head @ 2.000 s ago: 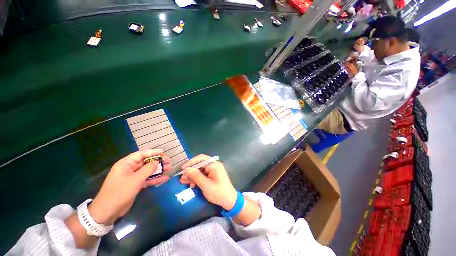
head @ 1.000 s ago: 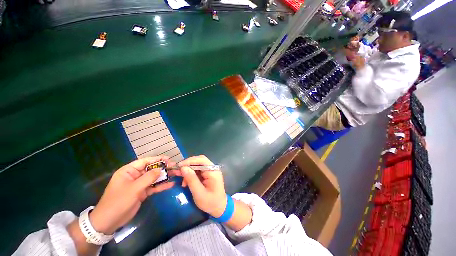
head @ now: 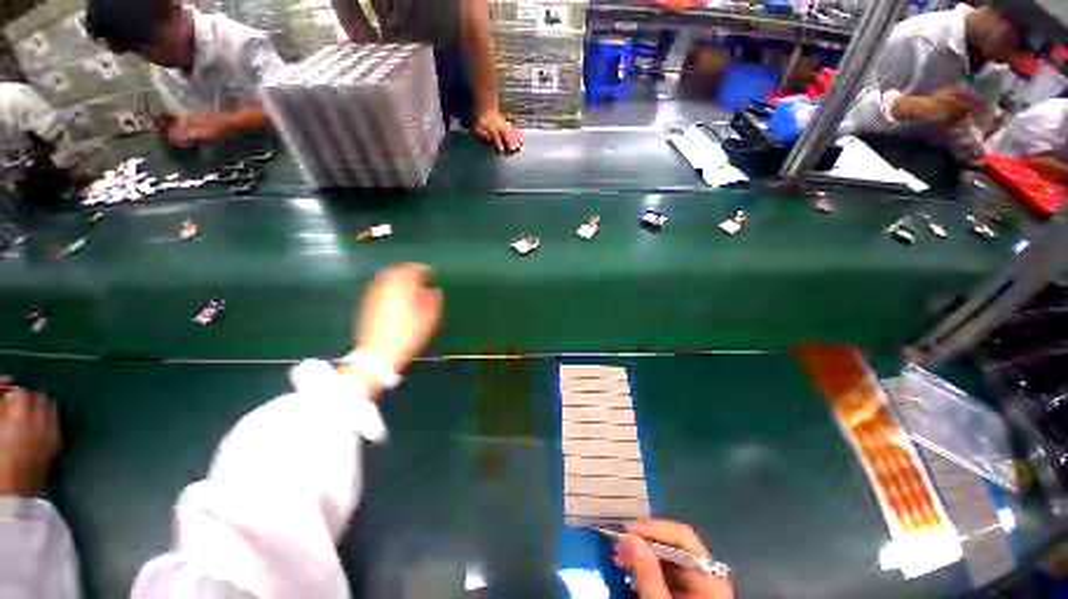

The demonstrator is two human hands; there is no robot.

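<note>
My left hand (head: 401,314) reaches over the green conveyor belt. Its fingertips are turned away, and I cannot tell whether they hold anything. A small module (head: 374,232) lies on the belt just beyond it. My right hand (head: 673,564), cut off by the bottom edge, grips a slim white-silver pen-shaped tool (head: 700,563). The tool's thin tip points left at the lower end of the beige die-cut sheet (head: 603,439), which lies on a blue liner (head: 591,556).
More modules (head: 525,243) lie scattered along the belt. An orange film strip (head: 873,427) and clear plastic (head: 960,421) are at right. A white stacked block (head: 357,117) stands across the belt. Another person's hand (head: 26,439) is at the left edge. Other people work beyond the belt.
The view has swung left and up. My left hand has left the right hand and stretched out over the belt; the module it held is no longer visible. My right hand still holds the tool.
</note>
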